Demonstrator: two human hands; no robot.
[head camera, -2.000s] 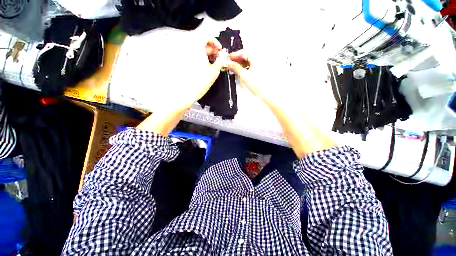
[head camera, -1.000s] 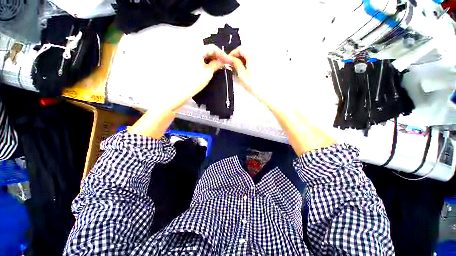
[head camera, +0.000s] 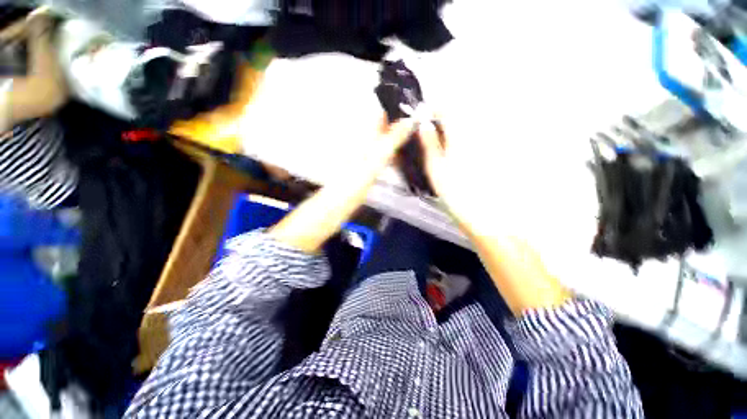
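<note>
A bundle of black zipper pieces (head camera: 399, 86) lies on the white table near its front edge, with a white strip (head camera: 419, 113) around its middle. My left hand (head camera: 399, 135) is on the bundle's left side at the strip. My right hand (head camera: 432, 141) is on its right side, close to the left. The picture is blurred, so the exact finger grip is unclear. The bundle's lower part shows dark between my wrists.
A fanned zipper bunch (head camera: 647, 200) hangs at the right table edge, below the blue-trimmed machine (head camera: 670, 61). Black cut panels (head camera: 352, 24) lie at the back. A tied bundle (head camera: 176, 78) is at left. A cardboard box (head camera: 184, 254) stands below; another person's arm (head camera: 37, 90) shows far left.
The view has swung left, so the table things appear shifted right, and another person's arm now shows. A white strip now stands out above my hands, which remain at the bundle.
</note>
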